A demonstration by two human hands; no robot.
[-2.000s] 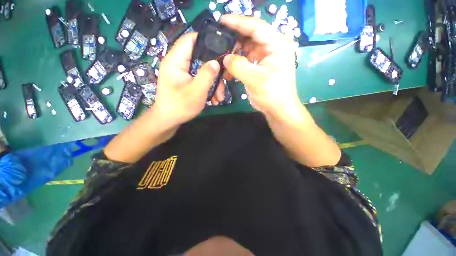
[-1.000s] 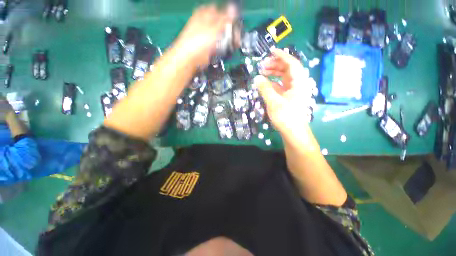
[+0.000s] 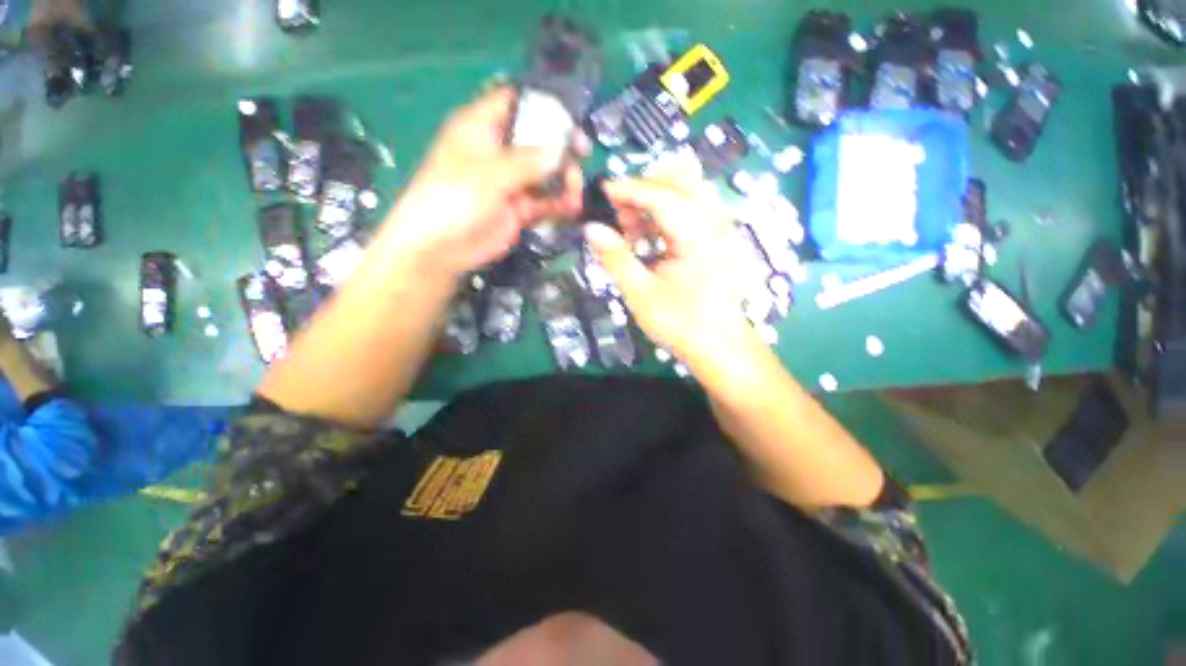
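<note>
My left hand (image 3: 475,195) holds a half-assembled phone (image 3: 557,98) upright, its dark top away from me and a bright pale part lower down. My right hand (image 3: 670,254) is just right of it, thumb and fingers around a small dark part (image 3: 601,204) whose kind I cannot tell. The two hands are close together over the phones on the bench. Half-assembled phones (image 3: 567,328) lie below the hands. White discs (image 3: 777,247) are scattered right of my right hand.
A yellow-framed phone front (image 3: 695,78) and a keypad (image 3: 646,120) lie beyond the hands. A blue tray (image 3: 956,195) with white parts is at the right, phones (image 3: 822,81) behind it and a pale stick (image 3: 878,280) below. A cardboard box (image 3: 1027,481) is below the bench edge. Another person's blue sleeve (image 3: 52,449) is at left.
My left hand has come back from the far side, now steadier with a phone in it. My right hand has moved left towards it, a small dark part now showing at its fingers.
</note>
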